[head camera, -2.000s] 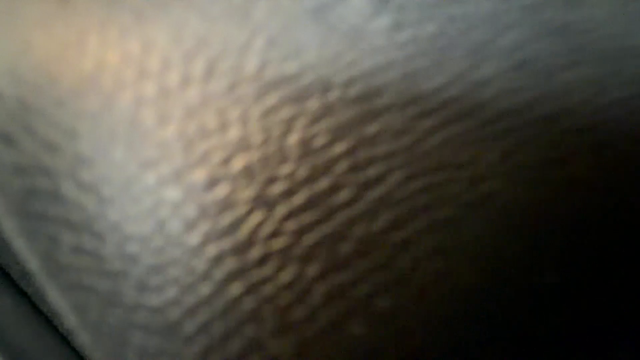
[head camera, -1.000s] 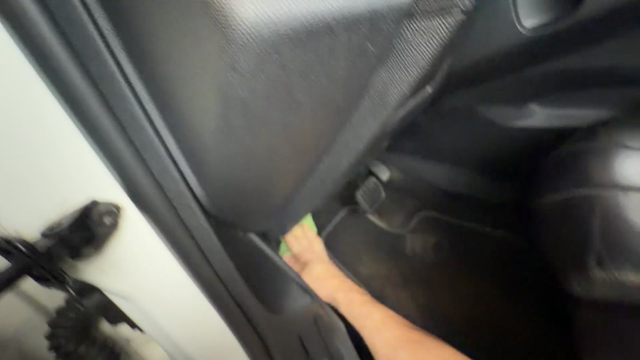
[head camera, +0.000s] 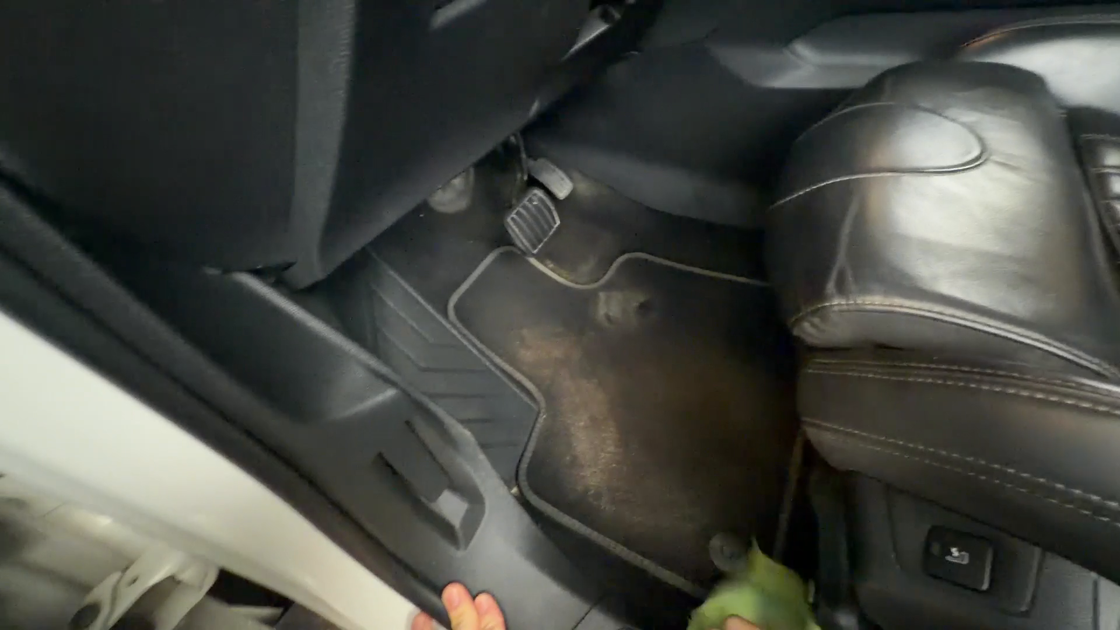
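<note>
At the bottom edge, my left hand (head camera: 464, 610) shows only as a few fingertips resting at the edge of the black plastic door sill trim (head camera: 534, 577); nothing is seen in it. To the right, a green cloth (head camera: 759, 593), blurred, is held by my right hand (head camera: 742, 623), of which only a bit of a finger shows. The cloth is over the rear edge of a dark car floor mat (head camera: 682, 420), near a round mat fastener (head camera: 728, 551). The mat has a pale, dusty-looking patch.
A ridged pedal (head camera: 532, 220) and a smaller one stand beyond the mat. The black leather seat (head camera: 945, 227) fills the right side, with a switch (head camera: 958, 557) on its base. The lower dashboard panel (head camera: 175, 131) overhangs at upper left; white bodywork (head camera: 131, 411) lies at left.
The hand with the green cloth has moved from beside the lower dashboard panel back to the mat's near edge. Fingertips of my left hand have come into view. The view has shifted greatly.
</note>
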